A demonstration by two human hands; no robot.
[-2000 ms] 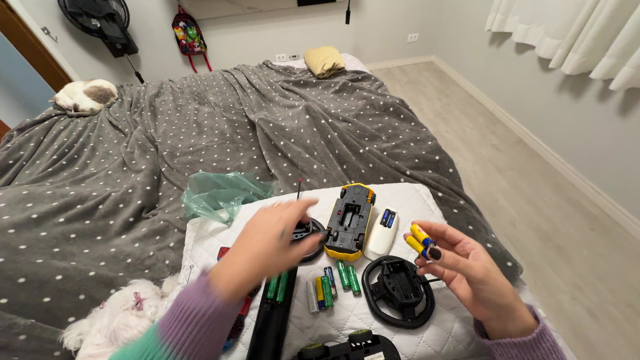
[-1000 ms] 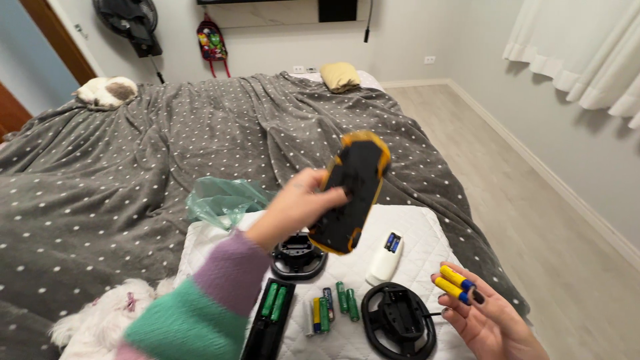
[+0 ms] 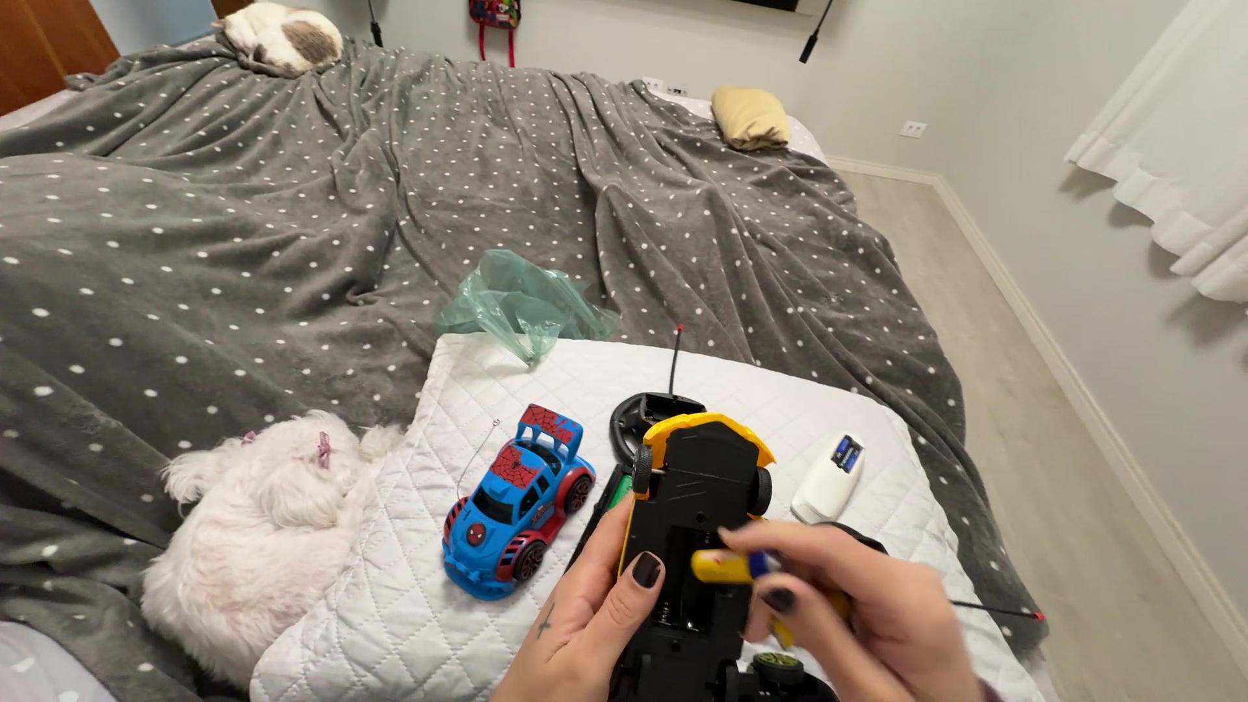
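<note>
My left hand (image 3: 595,609) grips a yellow toy car (image 3: 707,487) by its left side, its black underside with a battery compartment facing me. Over that compartment, my right hand (image 3: 858,604) pinches a yellow and blue battery (image 3: 721,567); more yellow shows below its fingers. A blue and red toy car (image 3: 522,502) with a spider-web pattern stands to the left. Behind the yellow car lies a black steering-wheel controller (image 3: 634,419) with an antenna. To the right is a white battery-powered device (image 3: 829,480), two blue batteries showing in it. Another black controller is mostly hidden behind my right hand.
A white quilted pad (image 3: 390,595) lies under the toys. A white fluffy dog (image 3: 263,546) lies at its left edge, and a green plastic bag (image 3: 526,302) at its far edge. On the polka-dot blanket (image 3: 487,185) are a curled-up cat (image 3: 283,39) and a yellow cushion (image 3: 751,117).
The yellow car, raised in my left hand a second ago, is now lower and nearer me. My right hand has moved left to it with the batteries. The view has shifted, showing the blue car.
</note>
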